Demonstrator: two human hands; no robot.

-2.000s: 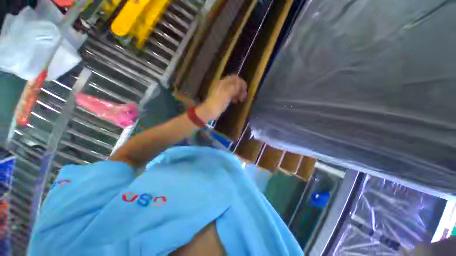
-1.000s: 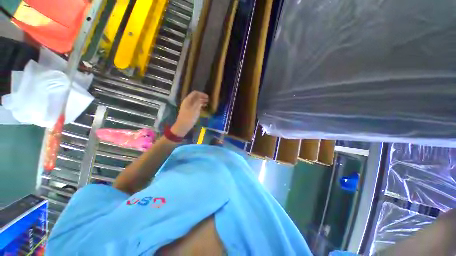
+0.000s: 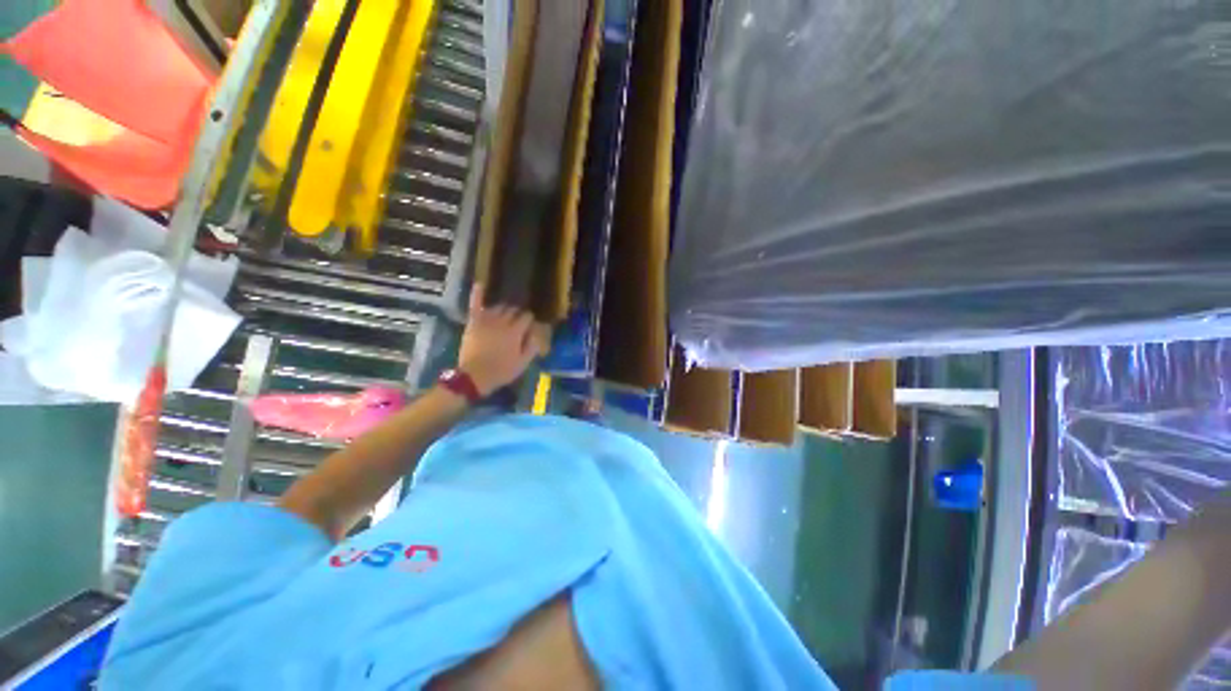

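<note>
My left hand, with a red wristband, is at the near end of an open, narrow carton; its fingers hook over the brown edge. A second open carton stands beside it. A very large dark television in a translucent protective bag fills the upper right, next to the cartons. My right forearm shows at the lower right edge; the right hand is cut off by the picture's edge.
Roller conveyor at left bears yellow bars and a pink wrapped item. White film hangs at far left. More carton openings stand below the television. Bagged sets lie on the right-hand line.
My left hand has moved from the gap between cartons to the left carton's near end, and its fingers now hook over the edge. The view has turned and shifted.
</note>
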